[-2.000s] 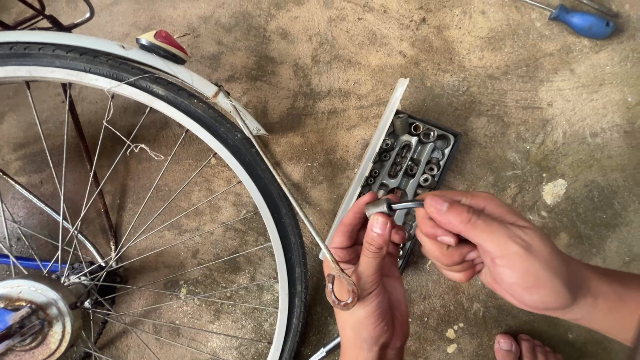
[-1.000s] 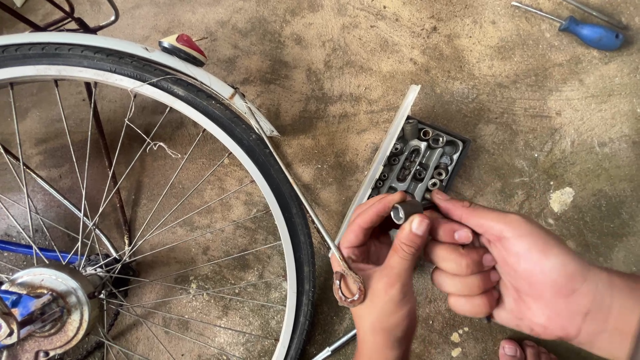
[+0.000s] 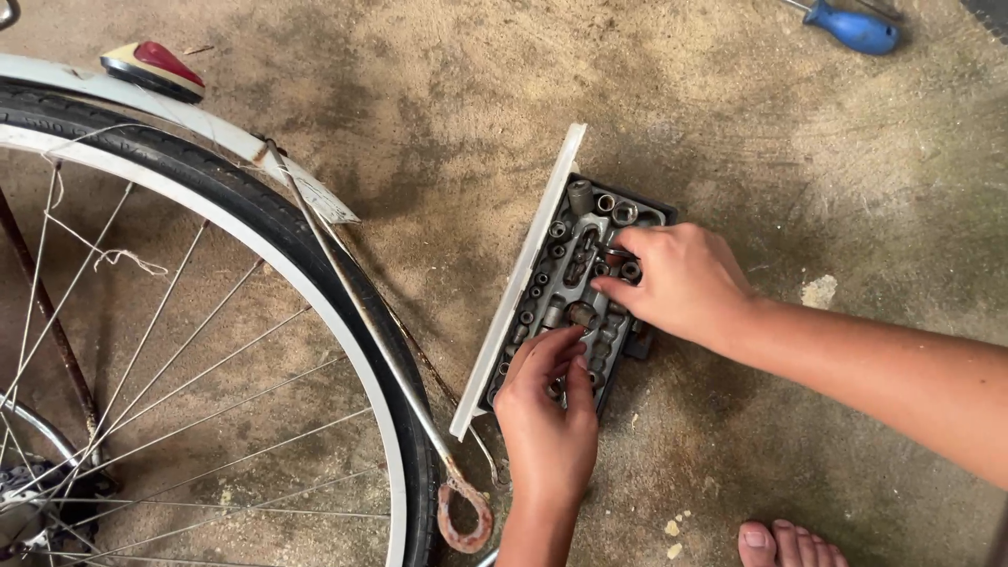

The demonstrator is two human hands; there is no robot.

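A socket set case [image 3: 669, 211] lies on the floor, its pale lid [image 3: 520, 279] raised along the left side. Several metal sockets sit in its grey tray. My right hand [image 3: 681, 279] reaches over the upper right part, thumb and index finger around a socket [image 3: 631, 272]; whether they grip it is unclear. My left hand [image 3: 551, 402] is over the lower part, its fingertips just below a larger socket [image 3: 583, 315]; its grip on anything cannot be made out. The palm sides of both hands are partly hidden.
A bicycle wheel [image 3: 315, 276] with a white mudguard [image 3: 205, 122] and red reflector [image 3: 167, 63] fills the left. A rusty-ended metal stay [image 3: 465, 516] comes near my left wrist. A blue-handled screwdriver [image 3: 854, 27] lies at the upper right, and a bare foot [image 3: 787, 543] shows below.
Both hands have moved onto the tray of the case. The socket held between them earlier is no longer up in the fingers. My left hand has come away from the stay's rusty end.
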